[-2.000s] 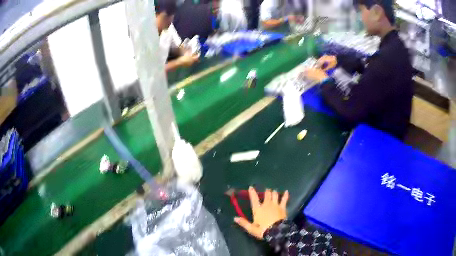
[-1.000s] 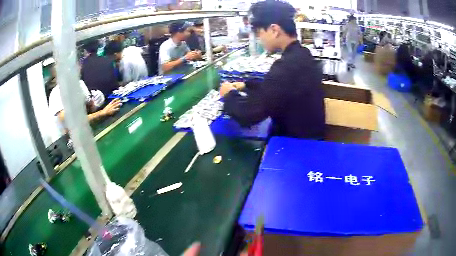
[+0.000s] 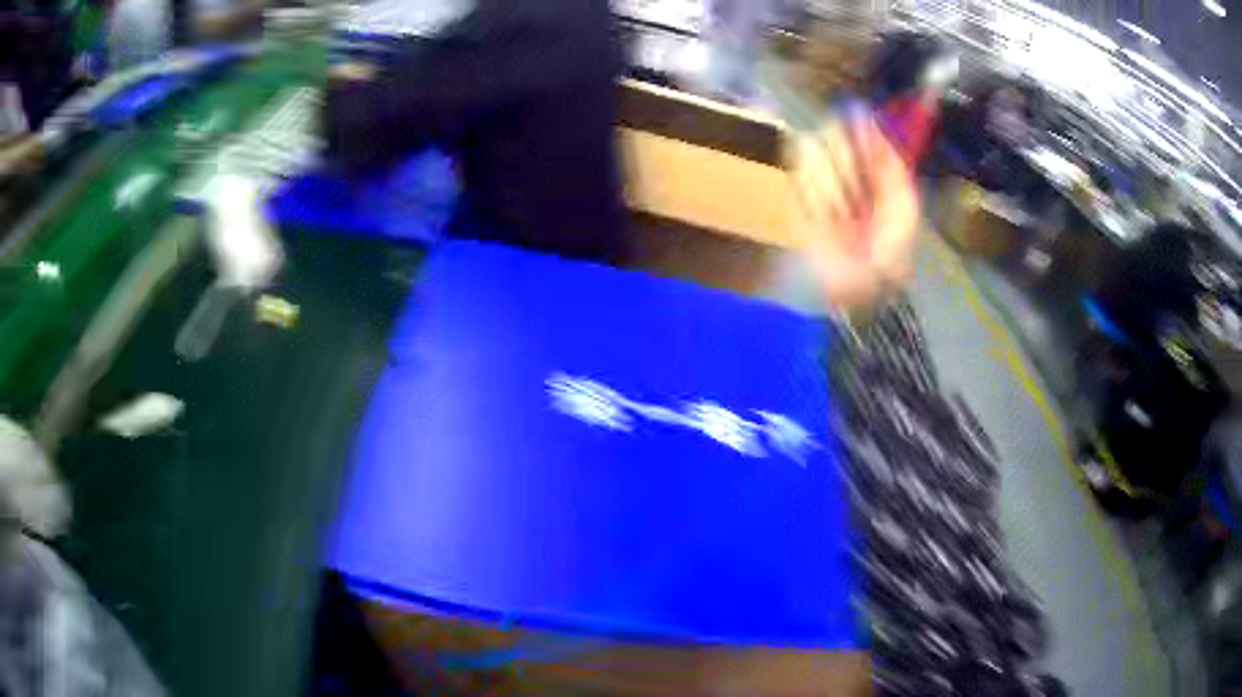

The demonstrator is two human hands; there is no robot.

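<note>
My right hand (image 3: 865, 218) is raised at the upper right, above the right edge of the blue box, with its dark patterned sleeve running down to the bottom edge. It is strongly blurred. A red blur (image 3: 910, 125) at the fingers looks like the handles of the red cutters held in this hand; the jaws cannot be made out. My left hand is not in view.
A large blue box cover (image 3: 586, 504) with white lettering fills the middle. At left are the dark green table (image 3: 245, 504), a white bottle (image 3: 243, 234), a yellow cap (image 3: 277, 312) and the green belt (image 3: 82, 279). A dark-clothed person (image 3: 538, 123) sits behind.
The view has swung right. My right hand was over the cutters on the table, then low with red handles showing, and is now raised high at the right.
</note>
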